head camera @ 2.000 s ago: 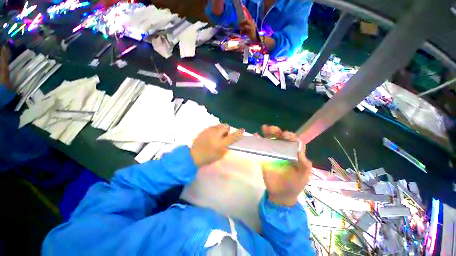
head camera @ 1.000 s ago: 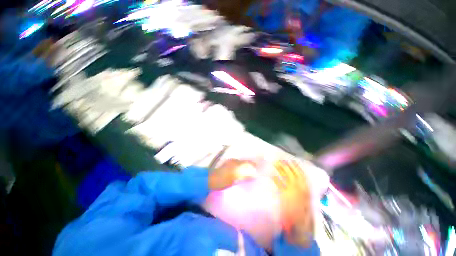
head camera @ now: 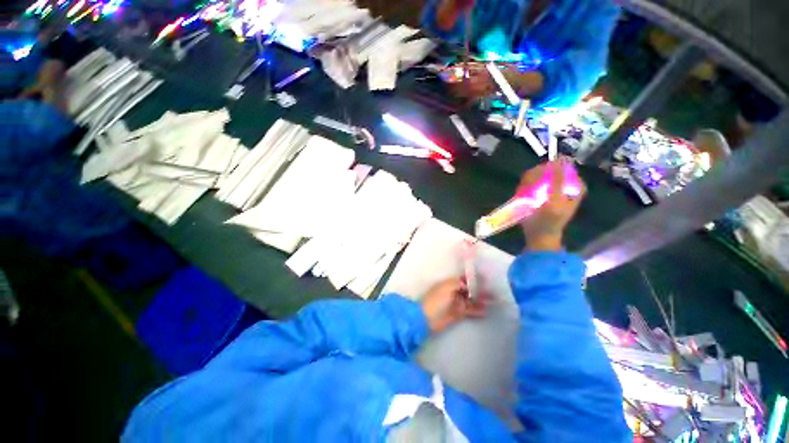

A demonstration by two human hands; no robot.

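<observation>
My right hand (head camera: 554,197) is raised over the far edge of the white mat (head camera: 471,346) and holds a light strip (head camera: 510,213) that glows pink, with a yellowish end pointing down left. My left hand (head camera: 455,304) is low over the mat, its fingers closed on a small narrow pale strip (head camera: 470,266) that points away from me. The upper end of this strip is close below the glowing strip's end; I cannot tell if they are joined. White sleeves (head camera: 320,195) lie in overlapping piles left of the mat.
A heap of lit assemblies (head camera: 683,372) lies at the right. A metal upright (head camera: 683,208) slants beside the mat. A lit strip (head camera: 415,137) and unlit pieces lie on the dark bench (head camera: 484,186). A person in blue (head camera: 554,52) works opposite; another person's sleeve (head camera: 43,156) is at the left.
My hands were together over the mat on a flat silvery piece. Now they are apart, the right farther away with a pink-glowing strip, the left lower with a narrow strip. The view has shifted.
</observation>
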